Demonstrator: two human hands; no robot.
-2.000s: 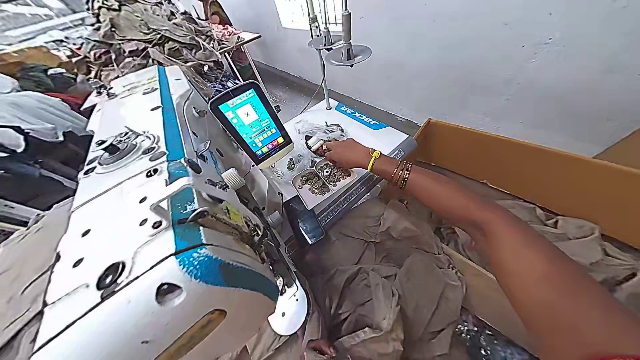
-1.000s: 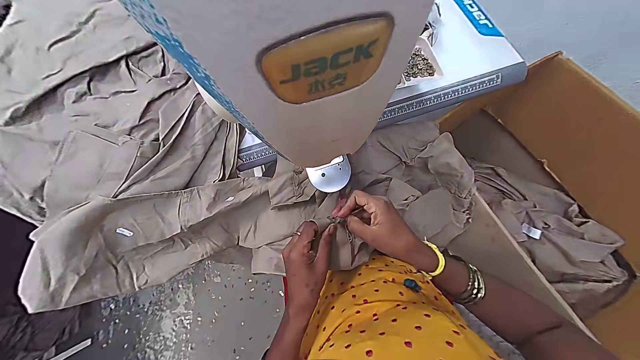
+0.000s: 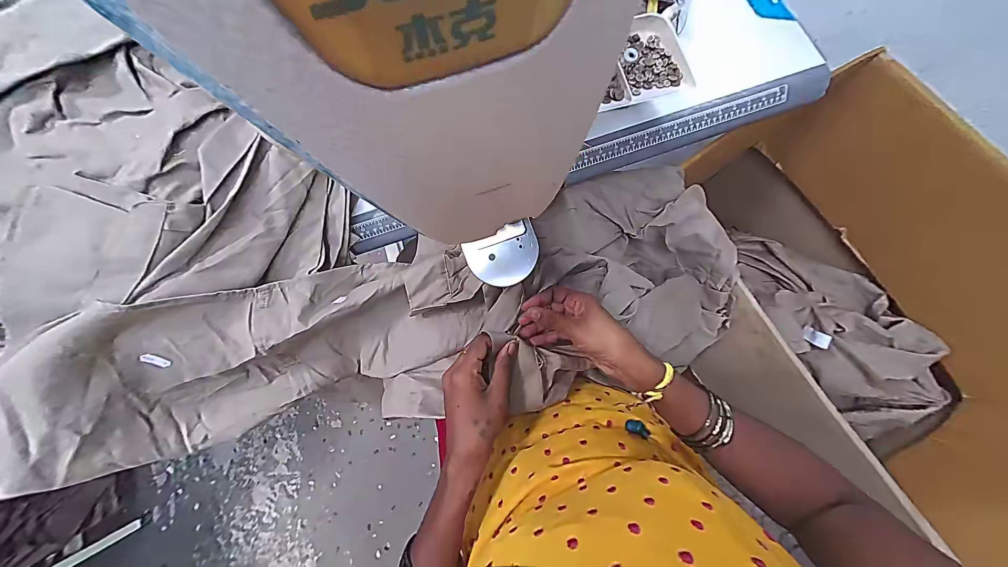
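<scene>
A beige cloth garment (image 3: 315, 339) lies across the front of a Jack industrial sewing machine (image 3: 441, 150). Just below the machine's rounded metal plate (image 3: 504, 256), my left hand (image 3: 478, 386) pinches a fold of this cloth between thumb and fingers. To its right, my right hand (image 3: 571, 323) has its fingertips drawn together at the same gathered cloth; whether a small thing is between them cannot be told. Small metal buttons (image 3: 652, 64) fill a white compartment tray (image 3: 683, 59) on the table behind the machine head.
More beige garments (image 3: 157, 173) are heaped at the left. A large cardboard box (image 3: 906, 197) stands at the right with a beige garment (image 3: 835, 339) inside. A printed ruler (image 3: 685, 126) runs along the table edge. Small bits litter the grey floor (image 3: 299, 480) below.
My right hand was at the button tray two seconds ago and is now at the cloth under the machine head, beside my left hand. The view has swung down from the machine's side.
</scene>
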